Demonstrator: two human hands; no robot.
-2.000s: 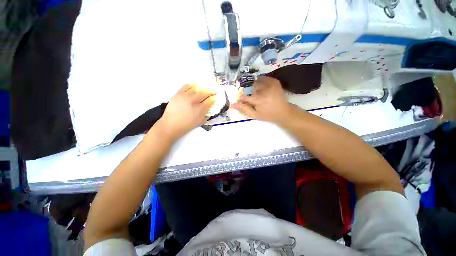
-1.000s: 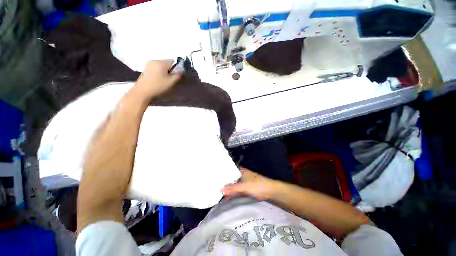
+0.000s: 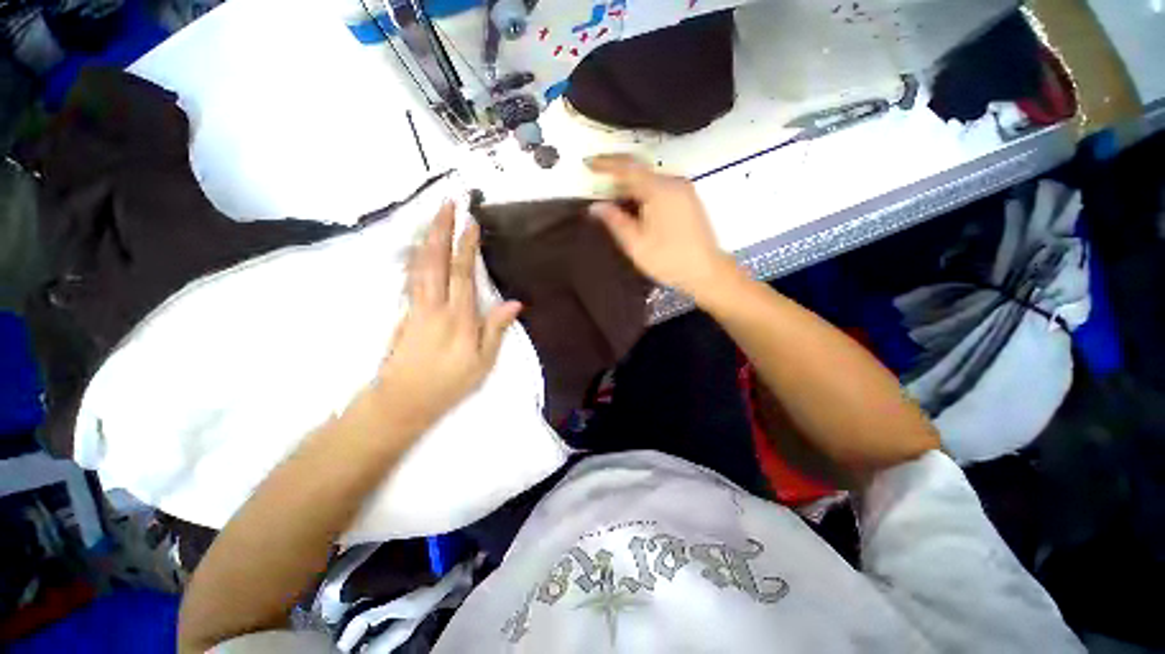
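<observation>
The white panel (image 3: 294, 345) lies across the table's left part and hangs over its front edge. My left hand (image 3: 447, 319) rests on it, fingers spread flat near its upper right corner. A dark brown piece (image 3: 569, 275) lies right of the white panel and hangs over the edge. My right hand (image 3: 658, 224) is at its upper right corner; the fingertips are blurred, so a grip cannot be made out. The large dark brown panel (image 3: 115, 243) lies at the left, partly under the white. The presser foot (image 3: 479, 134) is just above the hands, with no hand on it.
The sewing machine (image 3: 818, 64) stands at the top. A spare brown piece (image 3: 658, 77) and thread snips (image 3: 850, 115) lie on its bed. Dark cloth (image 3: 997, 70) lies at the table's right end. A tied grey-white bundle (image 3: 1009, 332) and a red-rimmed object (image 3: 779, 447) are below the table.
The white panel's corner has moved up towards the needle and a brown piece now spreads right of it. My right hand has risen from the lap to the table; my left hand now lies flat.
</observation>
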